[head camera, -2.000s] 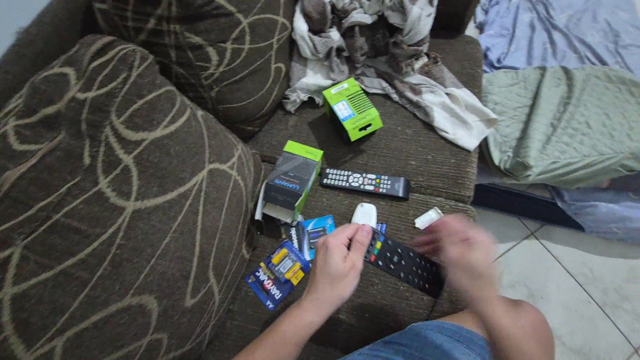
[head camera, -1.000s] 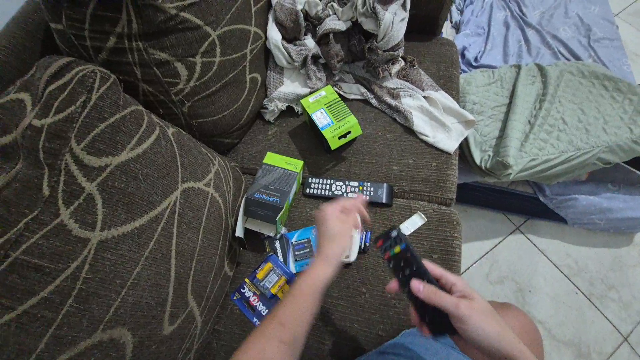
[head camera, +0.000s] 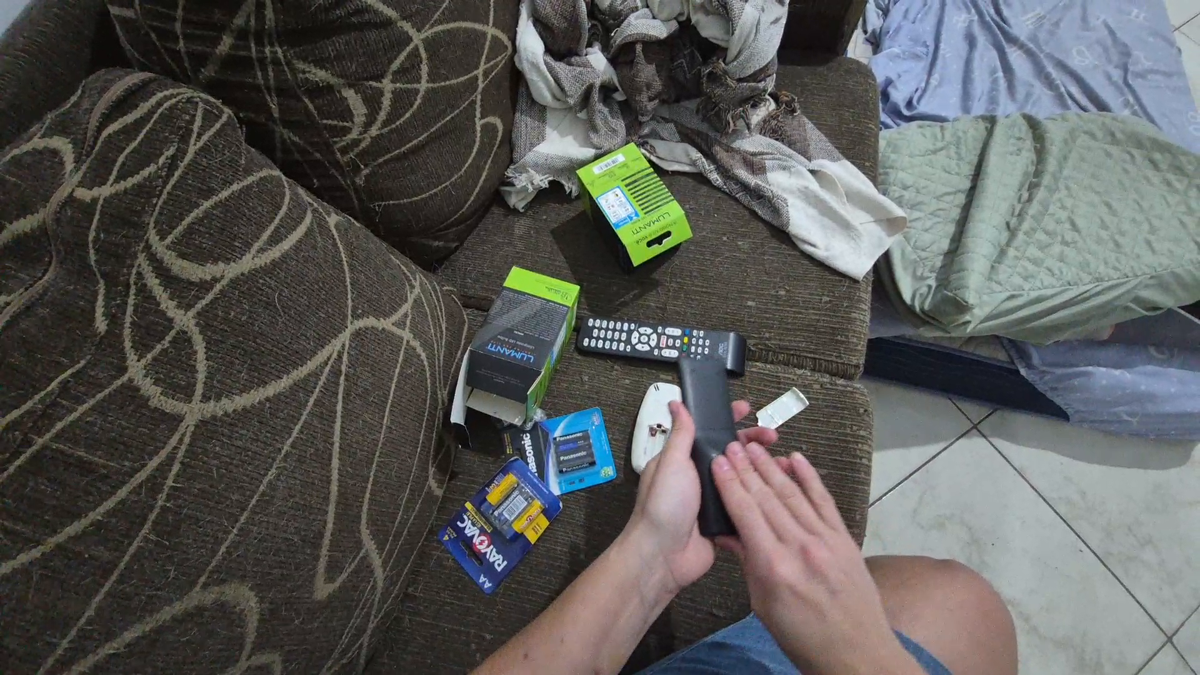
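My left hand [head camera: 670, 502] grips a black remote control [head camera: 708, 422] whose plain back faces up. My right hand [head camera: 792, 534] presses its fingers on the lower part of that back. Beyond it lies a second black remote control [head camera: 647, 339], buttons up. A white remote [head camera: 653, 427] with its battery bay exposed is just left of the held one, partly behind my left hand. A small white battery cover [head camera: 783, 409] lies to the right. At left are a blue Rayovac AA battery pack [head camera: 502, 525] and a Panasonic battery blister pack [head camera: 579, 450].
An opened black and green Lumanti box [head camera: 520, 342] stands left of the remotes, and another green box [head camera: 637, 206] sits farther back. A plaid blanket [head camera: 656, 84] covers the sofa's far part. Patterned cushions [head camera: 234, 375] fill the left. At right are a green quilted cover [head camera: 1022, 225] and floor tiles [head camera: 1022, 506].
The black remote, held buttons up in my right hand a second ago, is now back up in my left hand. My left hand has come away from the white remote, and my right fingers rest on the black one.
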